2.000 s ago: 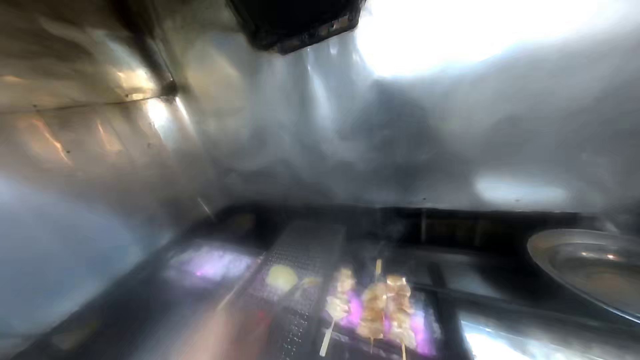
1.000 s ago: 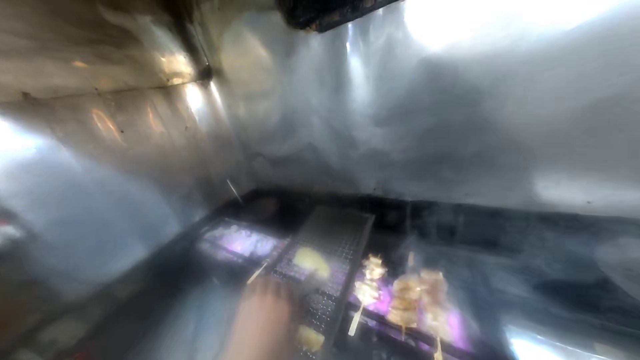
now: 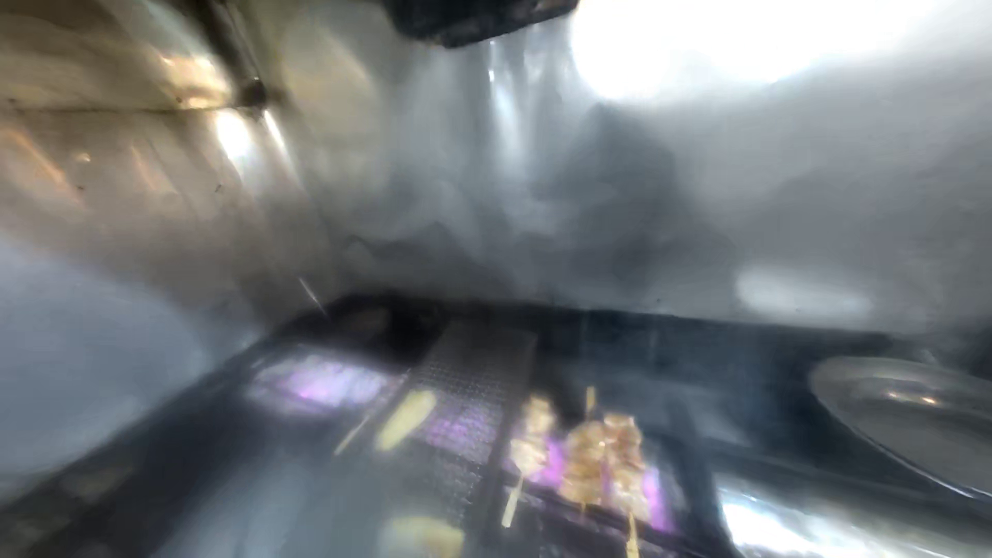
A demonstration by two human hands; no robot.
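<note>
Neither of my hands shows in the head view now. Three meat skewers lie side by side over glowing coals on the grill: a paler one (image 3: 532, 438) at the left, a browned one (image 3: 583, 463) in the middle and another browned one (image 3: 625, 465) at the right. To their left is a perforated metal grate (image 3: 465, 403). A pale yellow piece of food (image 3: 407, 419) lies on its left side, and a second yellowish piece (image 3: 422, 536) is at the bottom edge, blurred. A thin stick (image 3: 353, 435) slants beside the first piece.
Glowing coals (image 3: 322, 381) lie at the left of the grill. A round metal dish (image 3: 914, 411) stands at the right, above a shiny metal surface (image 3: 775, 523). Metal walls (image 3: 620, 201) close in the back and left. A dark object (image 3: 480, 15) hangs overhead. Smoke or blur veils the lower left.
The hand seen near the grate in the earlier frames has gone out of view. The yellow piece now lies slanted at the grate's left side. The view has shifted.
</note>
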